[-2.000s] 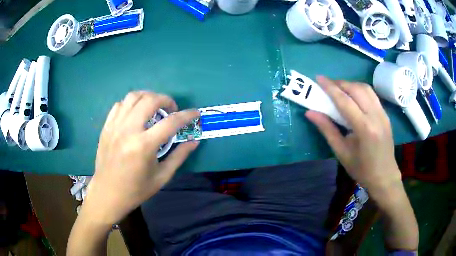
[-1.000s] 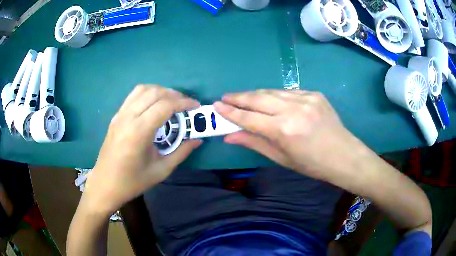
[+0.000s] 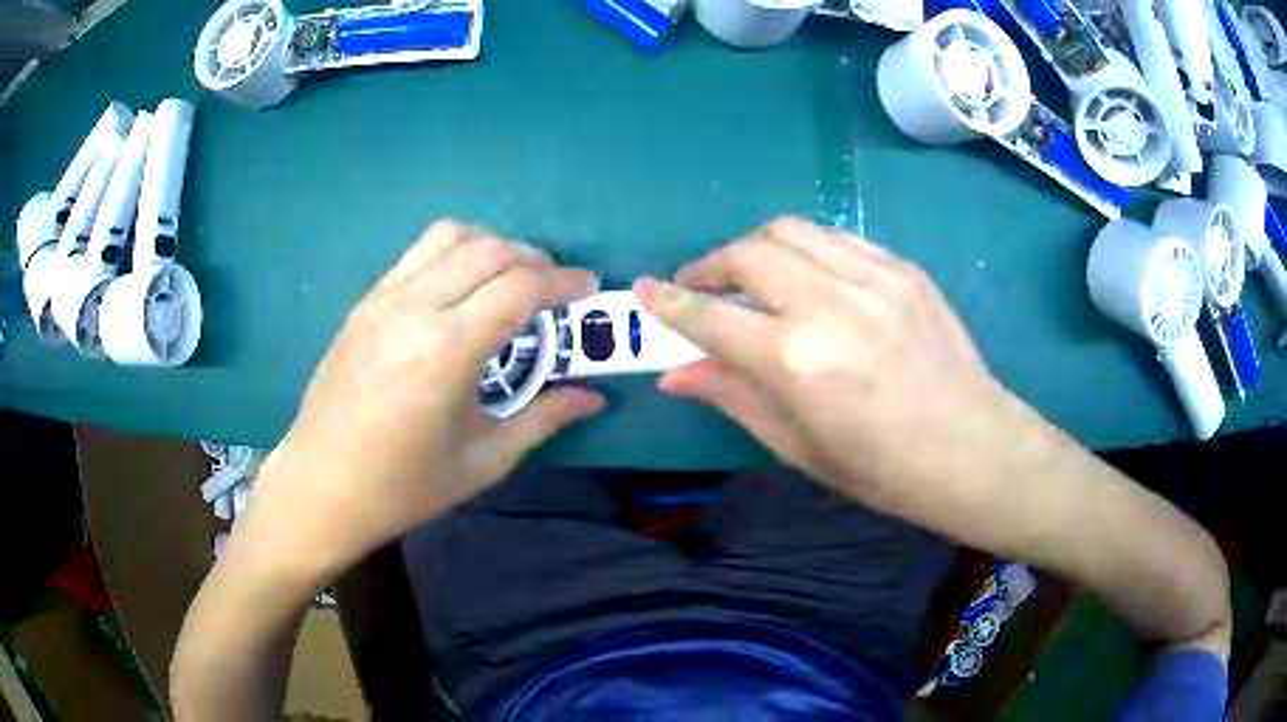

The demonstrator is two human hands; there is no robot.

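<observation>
A white handheld fan lies crosswise in front of me, its fan head at the left and its handle to the right. The handle cover lies over the handle, with a dark oval hole and a narrow slot showing blue. My left hand holds the fan head, thumb and fingers on either side near the neck. My right hand grips the cover and handle, hiding the far end. Whether the cover is fully seated cannot be told.
Several closed fans lie side by side at the left. An open fan unit lies at the back left. Many open fan units crowd the right. Below the bench are a carton at left and more parts at right.
Two seconds ago my right hand held the cover apart, at the right; it came left onto the open handle. Since one second ago both hands and the fan have shifted slightly right in view.
</observation>
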